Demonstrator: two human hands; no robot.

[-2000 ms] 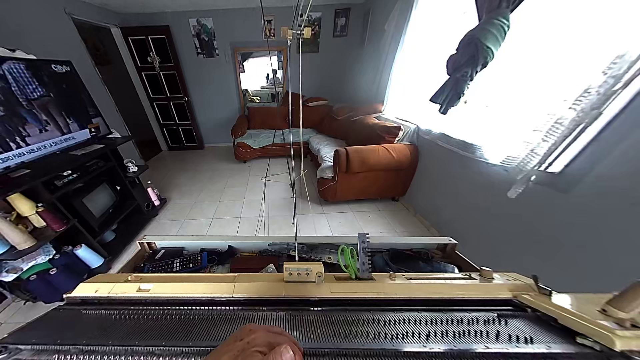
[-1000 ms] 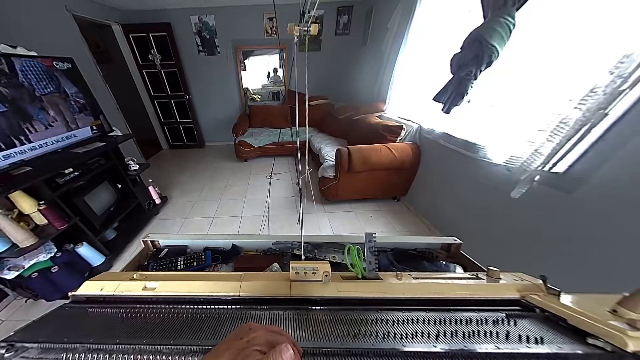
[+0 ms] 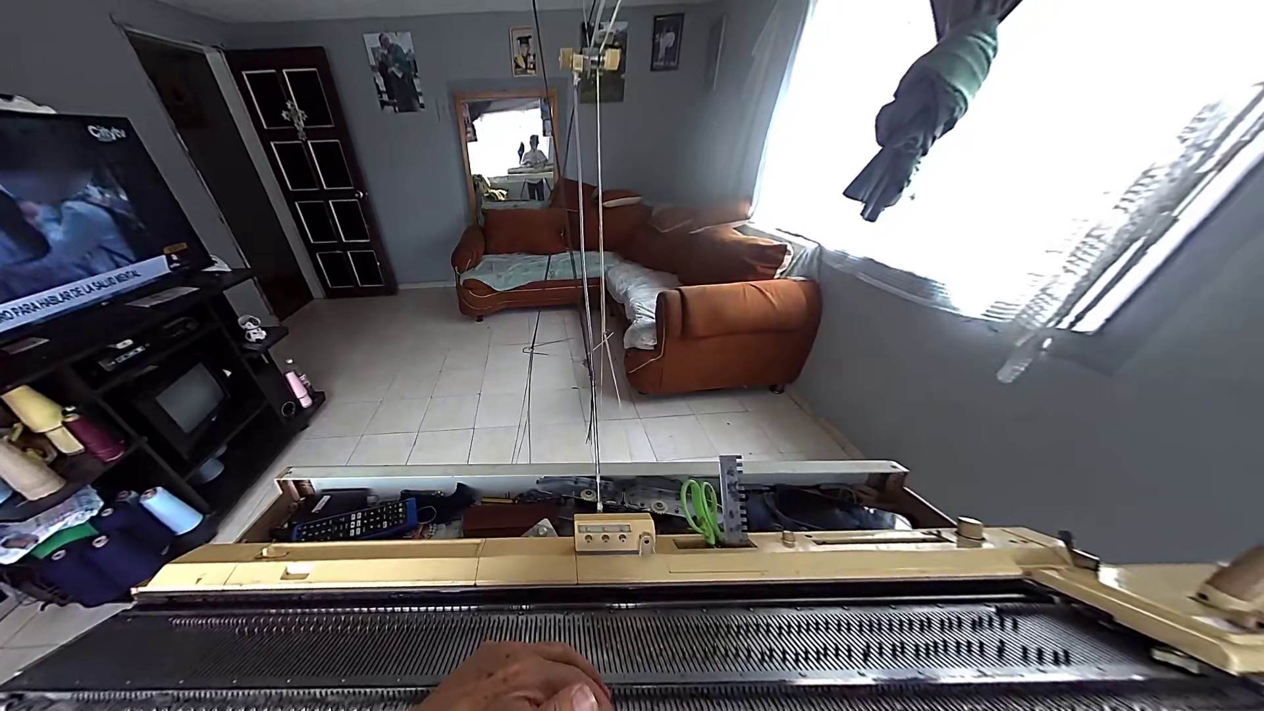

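Note:
My left hand (image 3: 523, 679) is at the bottom centre, back up and fingers curled, over the needle bed (image 3: 346, 647) of a knitting machine. Its fingertips are hidden, so whether it grips anything does not show. Behind the bed runs the cream machine body (image 3: 395, 563), with a row counter (image 3: 613, 534) near its middle. Green-handled scissors (image 3: 700, 511) and a grey toothed comb (image 3: 732, 504) stand upright in a slot to the right of the counter. Part of a cream carriage (image 3: 1175, 602) shows at the right edge. My right hand is out of view.
A tray (image 3: 592, 472) behind the machine holds a remote control (image 3: 355, 520) and other items. Yarn strands hang from a tension mast (image 3: 591, 60). At left, a black shelf unit (image 3: 148, 434) holds a television (image 3: 84, 212) and yarn cones (image 3: 171, 510). An orange sofa (image 3: 741, 331) stands beyond.
The picture on the television is different. My left hand stays low over the needle bed, in about the same place.

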